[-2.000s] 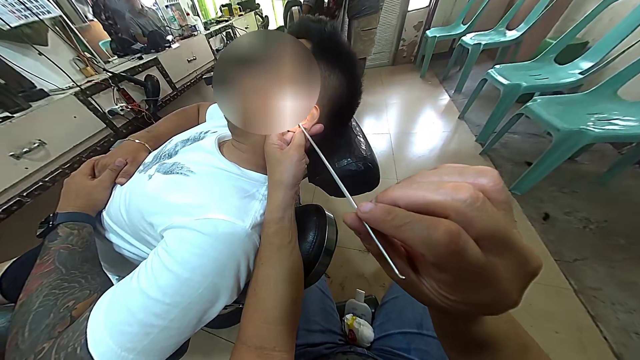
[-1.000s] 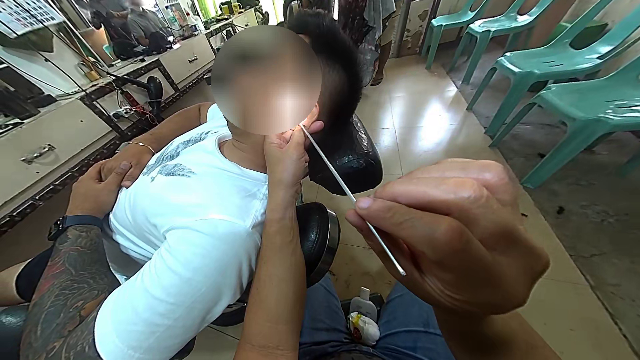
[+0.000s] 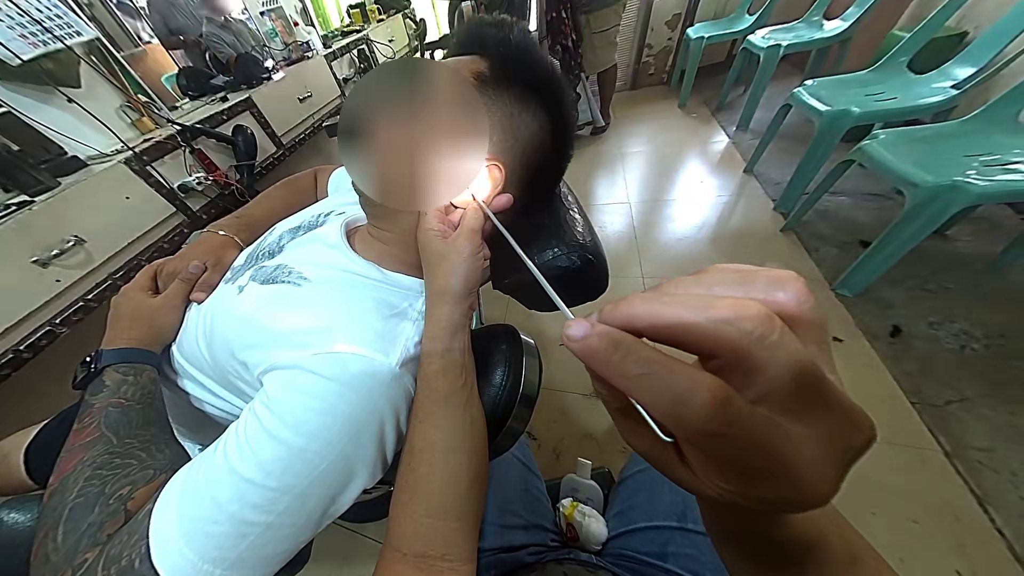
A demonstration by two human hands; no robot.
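Observation:
A person in a white T-shirt point(image 3: 296, 344) leans back in a black padded chair, the head on its headrest point(image 3: 560, 256). My left hand point(image 3: 458, 244) pinches the lower part of the person's ear point(image 3: 495, 180), which is brightly lit. Between the thumb and fingers of my right hand point(image 3: 720, 384) is a thin pale metal rod point(image 3: 524, 258). Its far tip reaches the ear opening, just above my left fingertips; whether it is inside cannot be told. The rod's near end shows below my right fingers.
A black round-ended armrest point(image 3: 504, 388) stands beside my left forearm. Between my jeans-clad legs lie a small bottle point(image 3: 582, 486) and a white wad point(image 3: 582, 524). Green plastic chairs point(image 3: 920, 172) line the right. A drawer counter point(image 3: 72, 240) runs along the left. Another person's legs point(image 3: 606, 88) show behind.

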